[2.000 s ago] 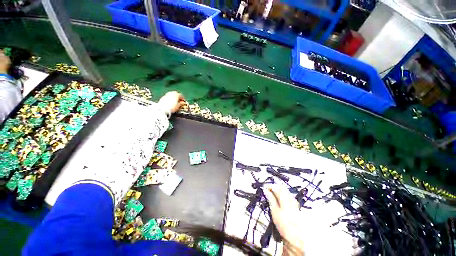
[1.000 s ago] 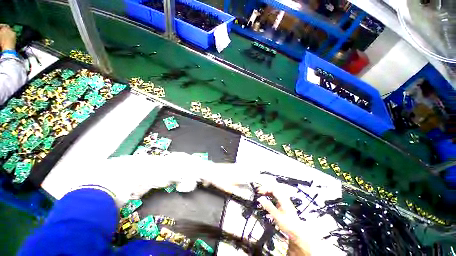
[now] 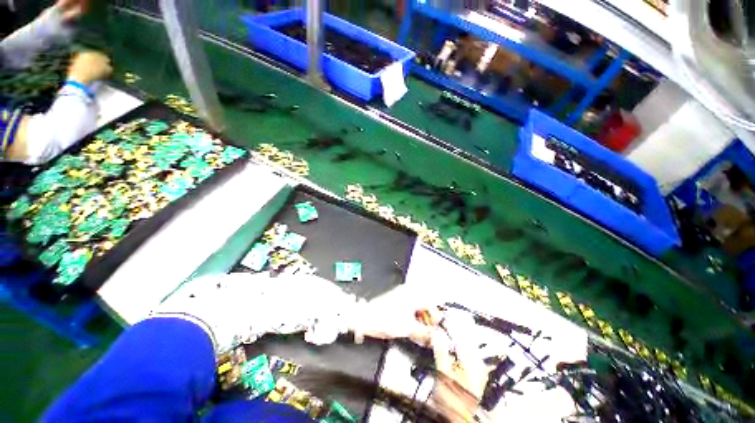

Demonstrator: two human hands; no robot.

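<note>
My left hand (image 3: 399, 327), in a patterned white sleeve cover, reaches across the black tray (image 3: 364, 240) to the white sheet. My right hand (image 3: 454, 370) is over the sheet, and the fingertips of both hands meet there. Glare and blur hide whether anything is between the fingers. Several green and gold circuit boards (image 3: 348, 271) lie in the tray, some partly behind my arm. Loose black leads (image 3: 530, 351) lie on the white sheet (image 3: 464, 285), right of my hands.
A heap of black leads (image 3: 637, 388) is at right. Boards line the near edge of the green conveyor belt (image 3: 505, 219). Blue bins (image 3: 592, 202) stand beyond. A metal post (image 3: 189, 62) rises at left. A neighbour's full board tray (image 3: 170, 206) and a person's hands (image 3: 89, 66) are at left.
My left hand has come back from the row of boards at the belt to meet my right hand over the sheet. The view has shifted; the neighbour's hands show more.
</note>
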